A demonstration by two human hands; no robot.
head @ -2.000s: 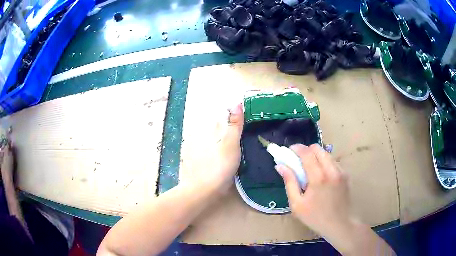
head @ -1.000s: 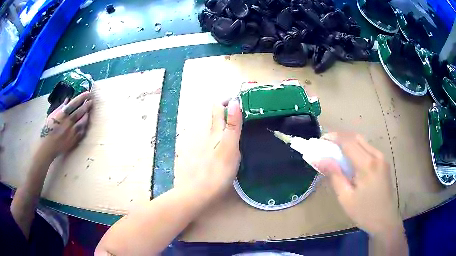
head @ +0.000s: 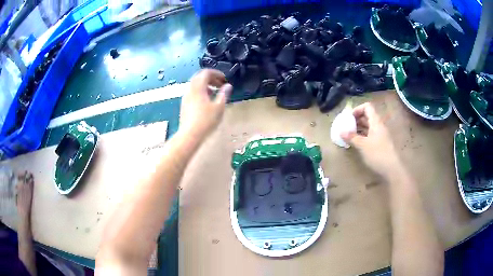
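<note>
A green housing [head: 278,242] with a pale rim lies on the cardboard work mat, rounded end towards me. A black insert [head: 262,188] with two round shapes sits inside it. My left hand [head: 204,105] is raised at the near edge of the heap of loose black parts [head: 292,54], off the housing; its fingers are curled, and whether they hold a part cannot be told. My right hand [head: 373,132] holds the white glue bottle [head: 341,128] upright, tip up, above the mat, right of the housing. Neither hand touches the housing.
Several housings with black insides [head: 424,89] stand at the right. Another green housing [head: 75,161] lies on the left cardboard sheet [head: 127,183], near another person's hand [head: 23,194] at the far left. A blue bin [head: 38,91] of black parts stands at the back left.
My left hand has left the housing and moved up to the heap. The glue bottle has moved up, away from the insert, and turned upright. The neighbour's hand has withdrawn from the left housing.
</note>
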